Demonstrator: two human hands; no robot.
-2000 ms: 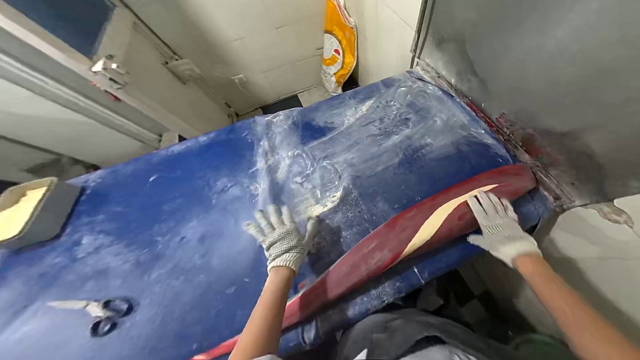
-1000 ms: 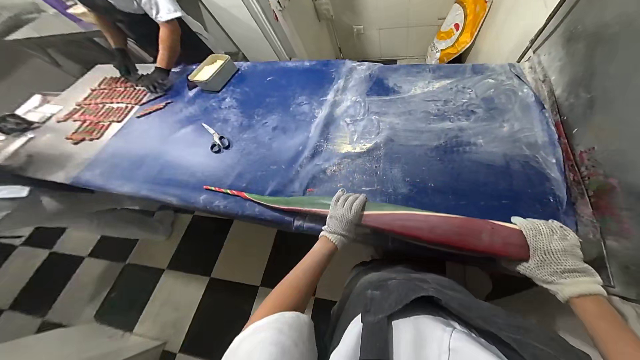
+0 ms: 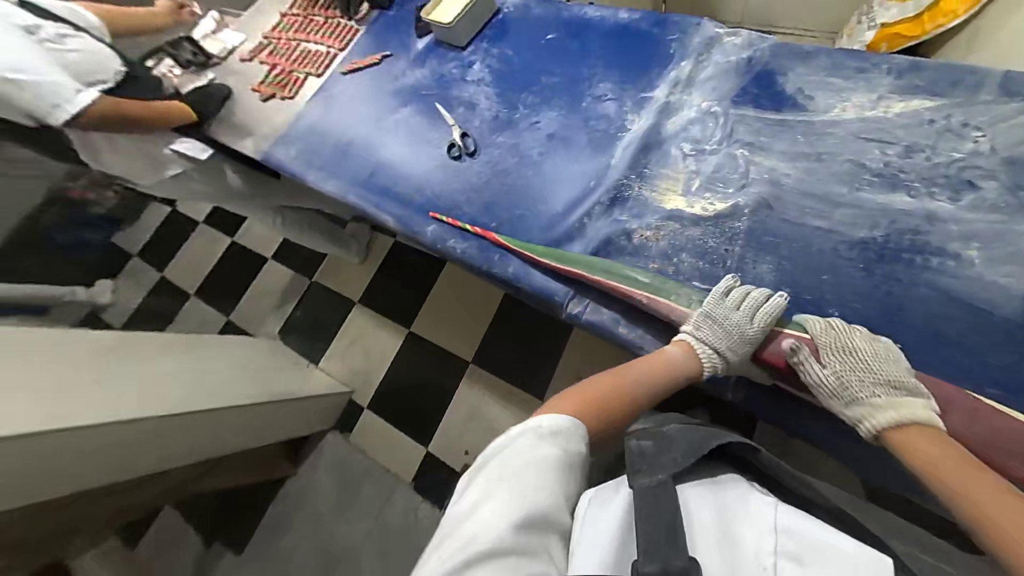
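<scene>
A long tapered roll (image 3: 612,276) striped in dark red, green and cream, perhaps candy, lies along the near edge of a blue sheet-covered table. Its thin twisted tip points left and its thick end runs out of view at right. My left hand (image 3: 732,324), in a white knitted glove, rests on the roll with its fingers over the top. Just to the right, my right hand (image 3: 864,372), gloved alike, is closed around the roll with the thumb on the near side. The two hands nearly touch. Black-handled scissors (image 3: 457,136) lie on the blue sheet (image 3: 544,144).
Rows of short striped pieces (image 3: 304,44) lie on the table's far left part, where a co-worker's black-gloved hand (image 3: 208,102) is. A grey tub (image 3: 460,20) stands at the far edge. A yellow-orange bag (image 3: 920,24) is at back right. Checkered floor (image 3: 412,352) lies below the table edge.
My hands, well apart on the roll one second ago, are now close together on it. The roll, lying diagonally at first, now runs along the near edge. The view has swung left.
</scene>
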